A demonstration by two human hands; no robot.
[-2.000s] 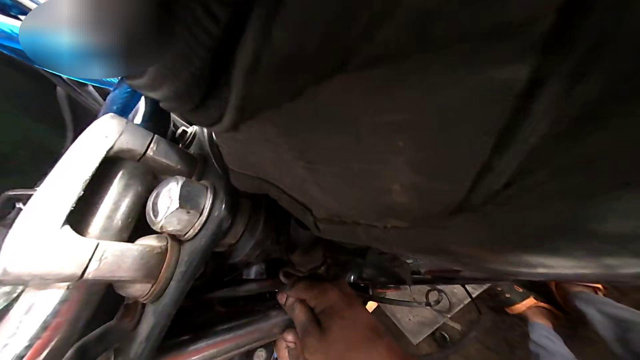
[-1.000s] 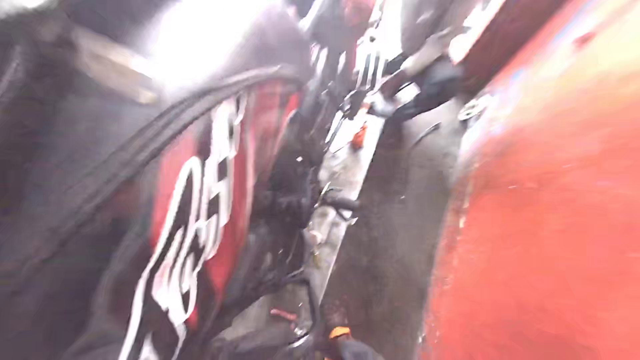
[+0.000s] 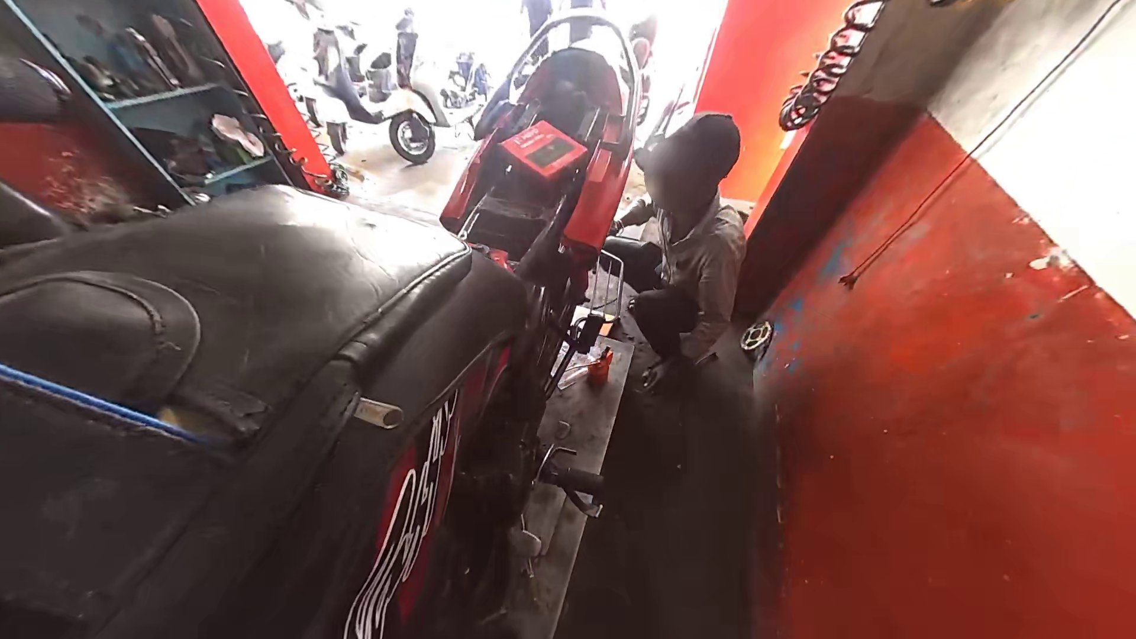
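Neither my left hand nor my right hand shows in the head view now. A motorcycle's black seat cover fills the near left, above a dark side panel with red and white graphics. Low on its right side a footpeg sticks out over a grey metal platform. Farther off stands the red tail section of a motorcycle, with a red box lying on it. An orange container stands on the platform.
A person crouches right of the platform. A red wall runs along the right, with a hanging cord and coiled hose. Shelves stand at the far left, scooters outside. A round metal part leans by the wall.
The view has swung far, from close-up bolted metal parts to the length of the motorcycle and the workshop. A hand at those parts two seconds ago is out of view now.
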